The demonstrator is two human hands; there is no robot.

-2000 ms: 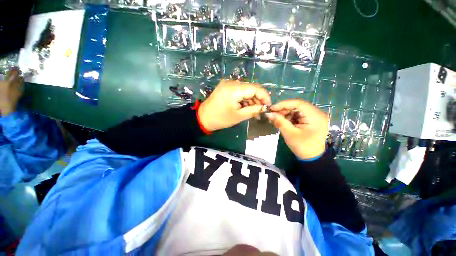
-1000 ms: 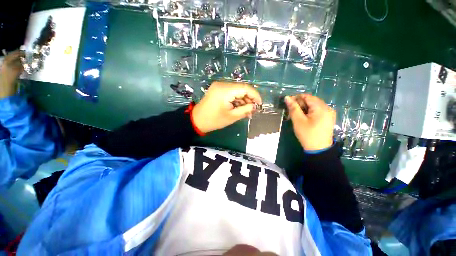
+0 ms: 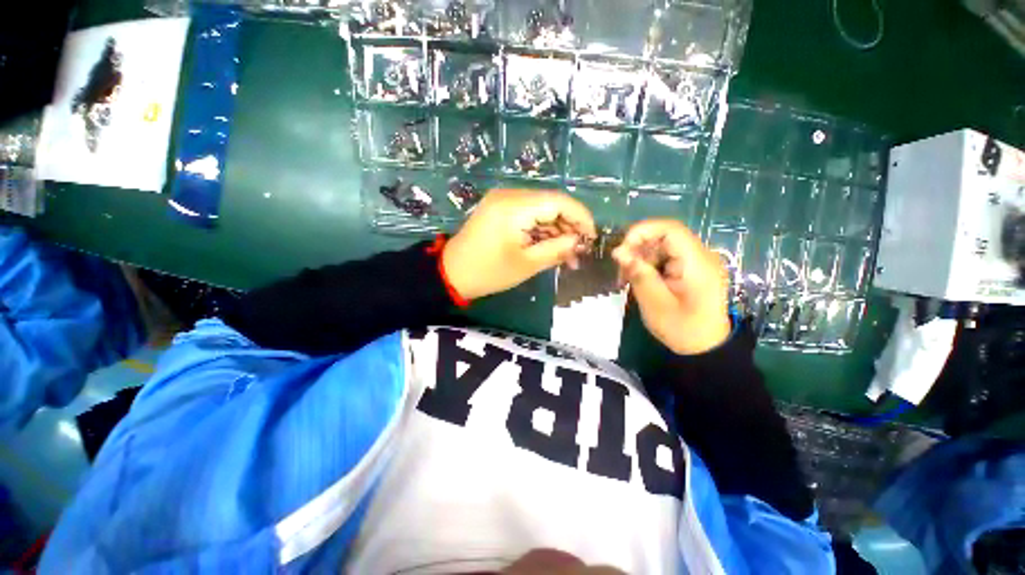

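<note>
My left hand [image 3: 508, 245], with a red wristband, pinches a small dark and silvery part [image 3: 586, 243] at its fingertips. My right hand [image 3: 679, 288], with a blue wristband, is just to its right, thumb and forefinger together; whether it holds anything is too small to tell. Something thin and dark shows between the two sets of fingertips. A part grey-brown, part white card [image 3: 589, 321] lies below the hands. A clear tray with large square pockets [image 3: 571, 117] lies behind them, with loose dark parts in many pockets. My left hand overlaps its near edge.
A clear tray with narrow pockets [image 3: 787, 185] lies at the right, beside a white box [image 3: 931, 219] with white paper [image 3: 913, 357] below. At the left are a blue strip [image 3: 203, 124] and a white sheet [image 3: 141, 107] with dark parts. Blue sleeves of other people show at both sides.
My hands were together two seconds ago, moved apart one second ago, and my right hand has come back left near my left fingertips. The neighbour's hand at the far left has left the view.
</note>
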